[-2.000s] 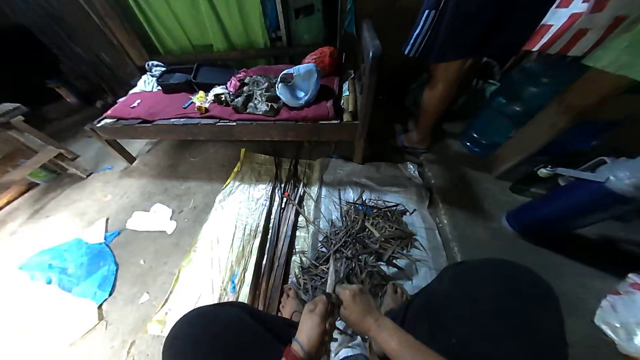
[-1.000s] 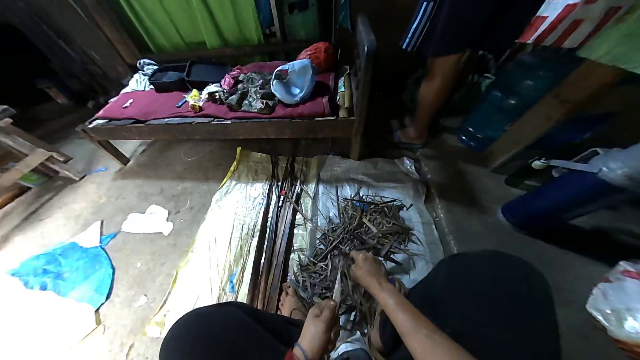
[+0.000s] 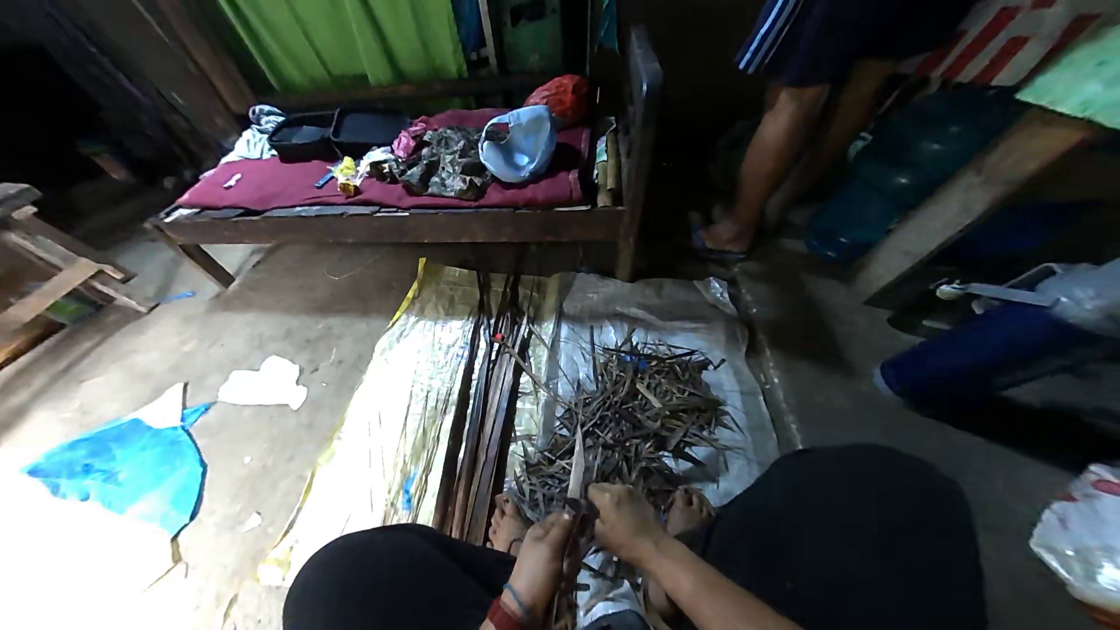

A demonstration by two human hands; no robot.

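Note:
My left hand (image 3: 542, 556), with a red band and a blue cord at its wrist, is closed around a knife, whose pale blade (image 3: 577, 464) points away from me, and a dark strip beside it. Close on its right, my right hand (image 3: 626, 521) is curled near the base of the blade; its fingertips are hidden, so what it holds cannot be told. Beyond both hands lies a heap of short dried leaf scraps (image 3: 647, 402) on a plastic woven sheet (image 3: 744, 350). Long dark leaf strips (image 3: 490, 394) lie side by side left of the heap.
A wooden bench (image 3: 394, 229) with a maroon cloth, bags and a black container stands ahead. Another person's legs (image 3: 770, 166) are at upper right. A blue plastic piece (image 3: 131, 464) lies on the floor at left; a dark blue cylindrical object (image 3: 980, 354) is at right.
One second ago my right hand was farther forward, over the scraps and apart from my left. Now it is back beside my left hand.

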